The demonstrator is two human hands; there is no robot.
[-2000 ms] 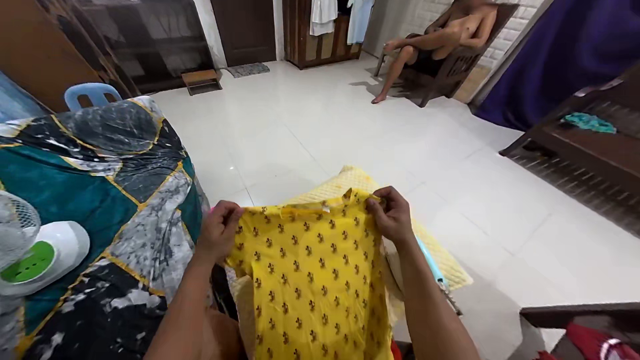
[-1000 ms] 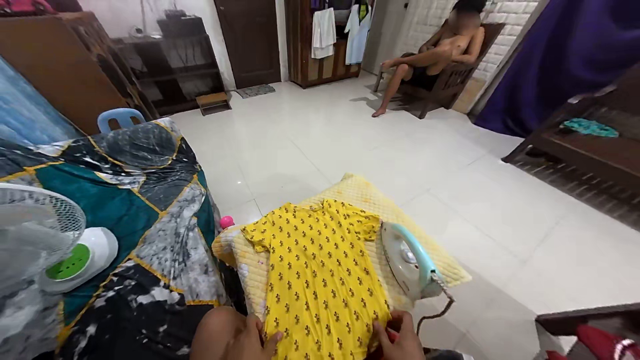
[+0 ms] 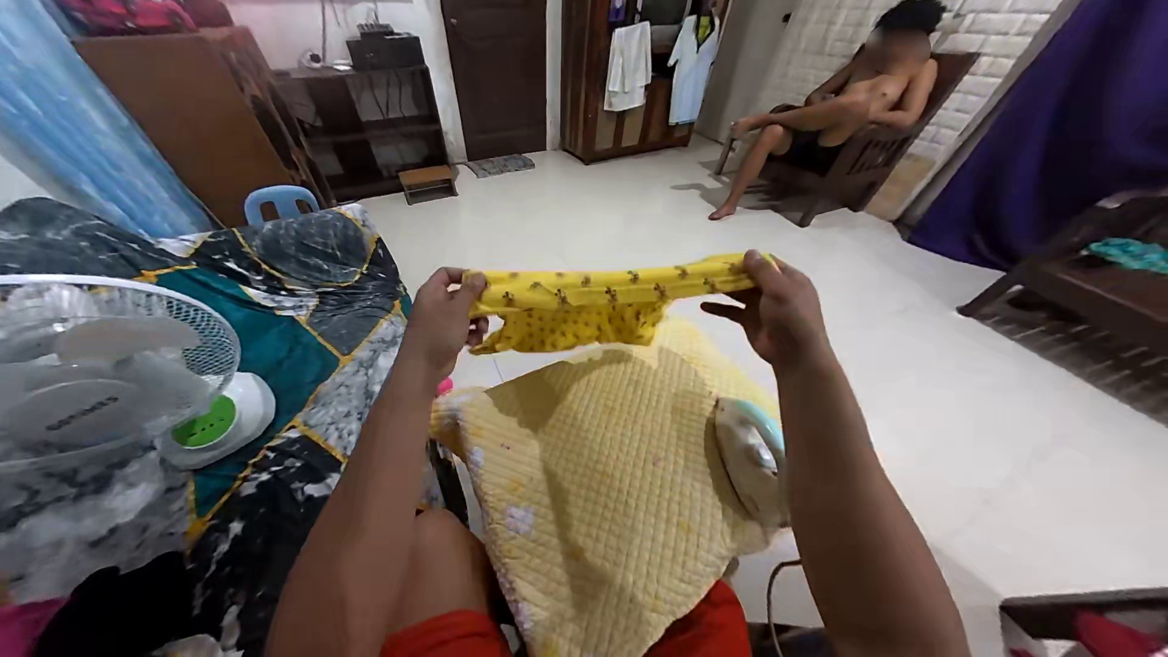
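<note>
My left hand [image 3: 447, 315] and my right hand [image 3: 776, 306] pinch opposite ends of a yellow patterned shirt [image 3: 611, 287]. One edge of the shirt is stretched between them in the air, and the rest hangs loosely below and behind it. Under the shirt lies a yellow quilted pad [image 3: 611, 456], spread over a surface that it hides. An electric iron [image 3: 750, 447] with a light teal top rests at the pad's right side, partly hidden by my right forearm. Its cord hangs down beside the pad.
On the left, an electric fan [image 3: 109, 365] stands by a bed with a patterned cover [image 3: 265, 338]. A blue plastic chair [image 3: 281, 203] is behind the bed. A person [image 3: 839, 109] sits on a wooden chair at the back right. A wooden bench [image 3: 1086, 265] stands at the right.
Both hands have raised the shirt off the pad, where it lay spread one second ago. The pad's quilted surface now shows, and the view has tilted up somewhat since the first frame.
</note>
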